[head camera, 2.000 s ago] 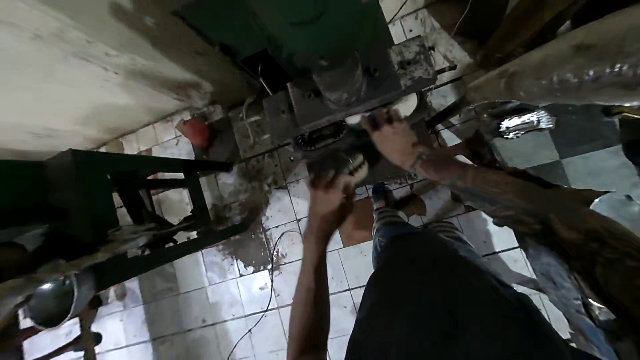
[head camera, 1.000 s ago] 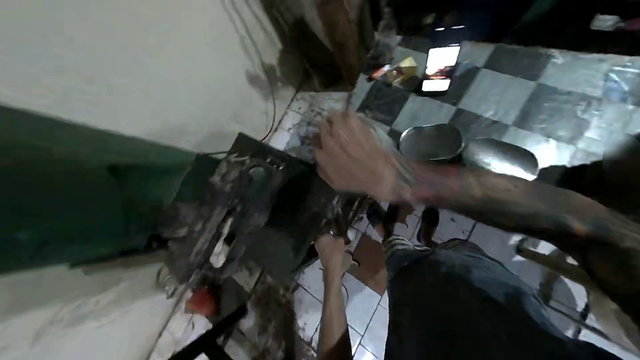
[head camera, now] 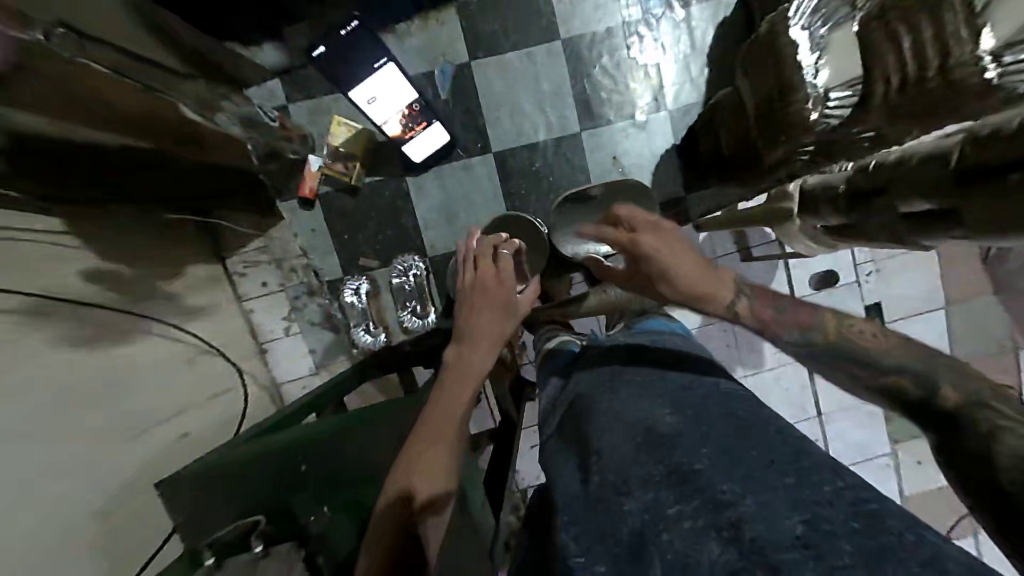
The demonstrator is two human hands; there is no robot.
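Note:
My left hand lies over a round metal piece, its fingers spread on the near left part and a ring on one finger. What the palm covers is hidden. To the right, my right hand reaches over a rounded metal plate, with thumb and fingers apart at its near right edge. The hand is slightly blurred; whether it touches the plate I cannot tell. The two metal pieces sit side by side on or above the checkered surface.
A lit smartphone, a yellow packet and a red lighter lie on the checkered surface. Two shiny crimped metal pieces are left of my left hand. A green metal machine part stands at lower left, a cable along the wall.
The view has swung far from the dark machine to the checkered surface. Both hands have left the machine and are now at the metal pieces.

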